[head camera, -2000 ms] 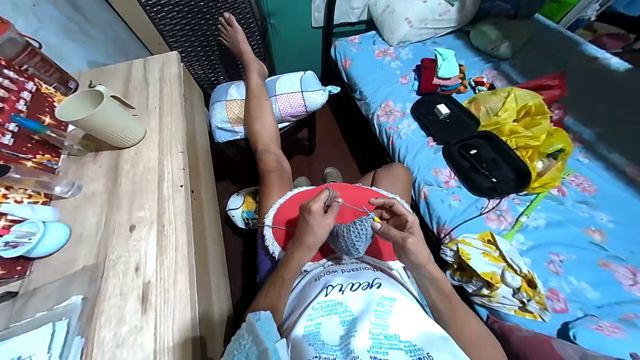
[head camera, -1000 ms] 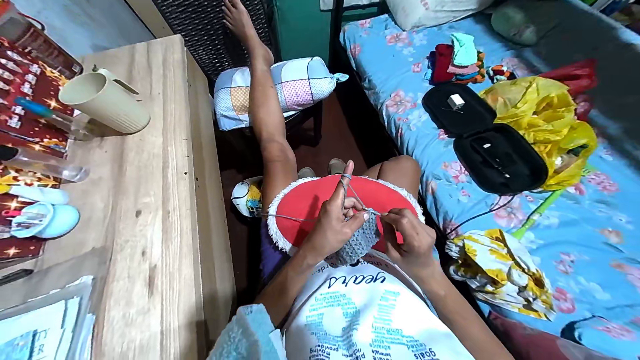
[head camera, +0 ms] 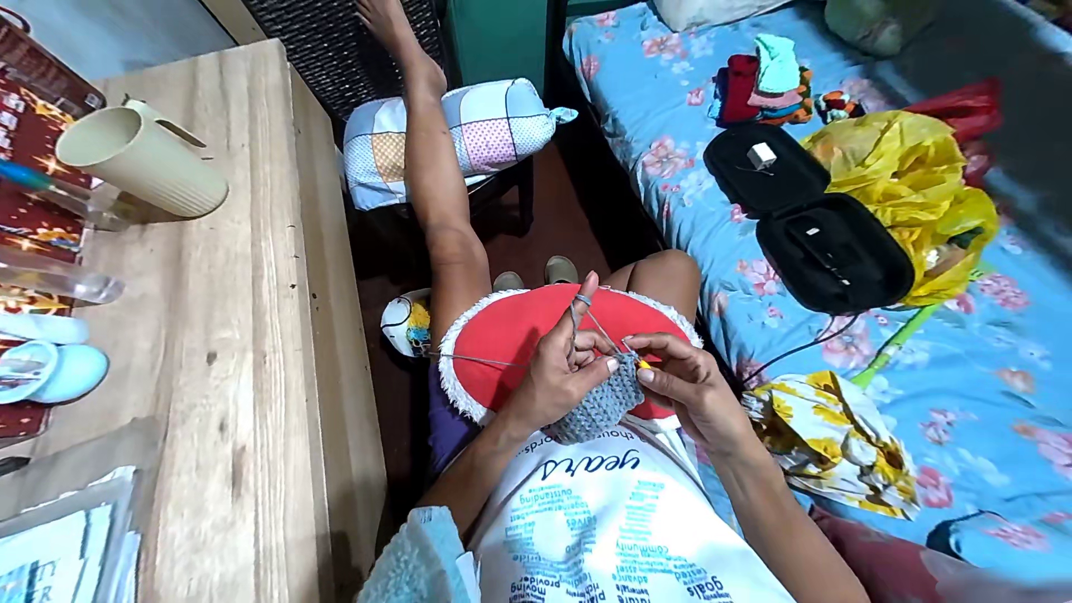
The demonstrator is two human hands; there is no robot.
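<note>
My left hand [head camera: 563,368] pinches the upper edge of a grey crocheted piece [head camera: 599,409], its index finger raised with grey yarn [head camera: 481,360] wrapped round it. That strand runs left across a red round cushion [head camera: 502,322] with a white fluffy rim, which lies on my lap. In my right hand [head camera: 682,377] is a crochet hook [head camera: 643,365], of which a yellow-orange part shows between the fingers; its tip is too small to make out at the edge of the grey piece. The two hands are close together over the cushion's near side.
Left stands a wooden table [head camera: 243,251] with a beige mug [head camera: 142,163]. A bed [head camera: 695,201] at right holds an open black case [head camera: 833,251], yellow plastic bags [head camera: 913,193], folded cloths [head camera: 754,84] and a yellow-and-white cloth [head camera: 829,435]. A ball-like item [head camera: 408,325] sits beside my leg.
Two seconds ago my left index finger was lower; it now stands raised with yarn round it. My right hand has moved back close to my left since one second ago.
</note>
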